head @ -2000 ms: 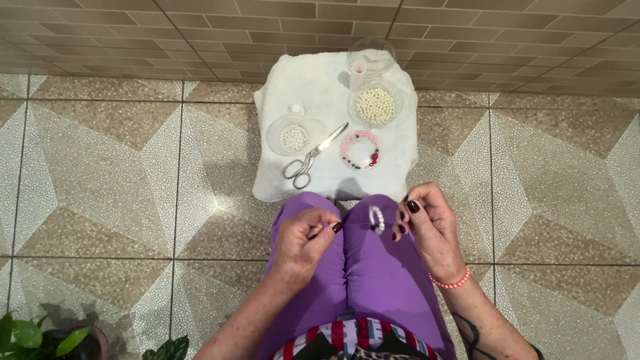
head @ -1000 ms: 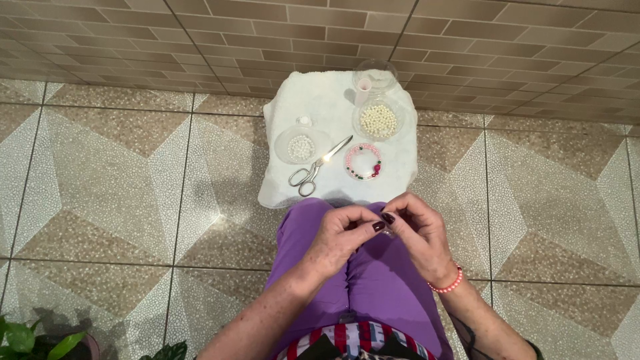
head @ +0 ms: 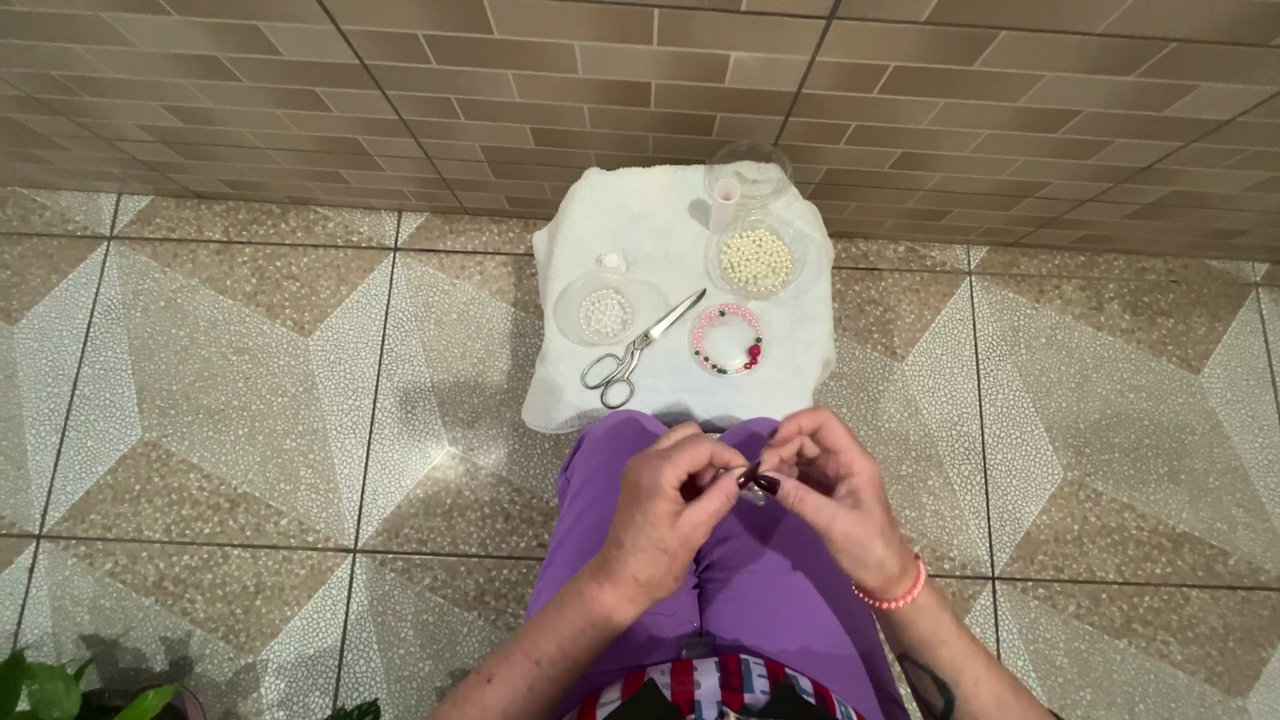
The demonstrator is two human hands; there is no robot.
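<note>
My left hand (head: 675, 500) and my right hand (head: 835, 490) meet over my lap, fingertips together on a small strand of clear beads (head: 755, 495), mostly hidden by the fingers. A coral beaded bracelet (head: 895, 590) circles my right wrist. In front of my knees, on a white towel (head: 660, 230), metal scissors (head: 640, 350) lie partly open. Right of them is a pink beaded bracelet (head: 727, 338) with green and red beads, on a small clear dish. A bowl of cream pearl beads (head: 757, 260) stands behind it. A bowl of white beads (head: 606, 314) is at the left.
A pale pink tube (head: 724, 203) stands near a clear container (head: 750, 170) at the towel's back right. A small white item (head: 609, 261) sits behind the white beads. The tiled wall (head: 600, 90) rises behind. Leafy potted plants (head: 50, 685) are at the lower left.
Two seconds ago my hands were apart with a small beaded loop hanging between them; they have come together, and the fingers now cover most of it.
</note>
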